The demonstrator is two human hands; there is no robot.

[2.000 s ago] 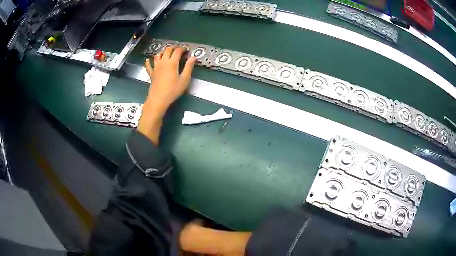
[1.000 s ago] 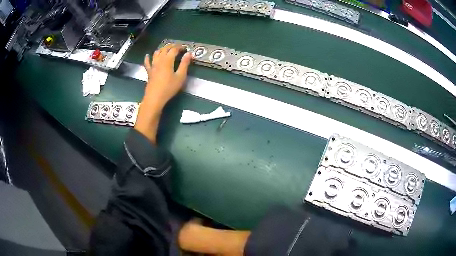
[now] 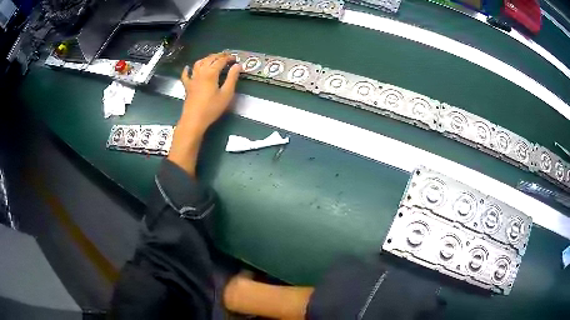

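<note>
My left hand reaches forward at the upper left, palm down. Its fingertips and thumb are at the left end of a long row of silver four-seat fixture plates; the fingers are apart and do not close round a plate. The plates lie end to end towards the right. My right hand is low at the bottom edge; only the wrist area shows, its fingers hidden. Two paired fixture plates lie side by side at the lower right. A small fixture plate lies left of my left wrist.
A grey machine with a red button stands at the upper left, a crumpled tissue below it. A twisted white wipe lies on the green mat. More plates lie at the far side, with a red tray at upper right.
The long row of plates has shifted right, its left end now at my left fingertips. A far plate has moved left. My left hand moved slightly and my right stayed put.
</note>
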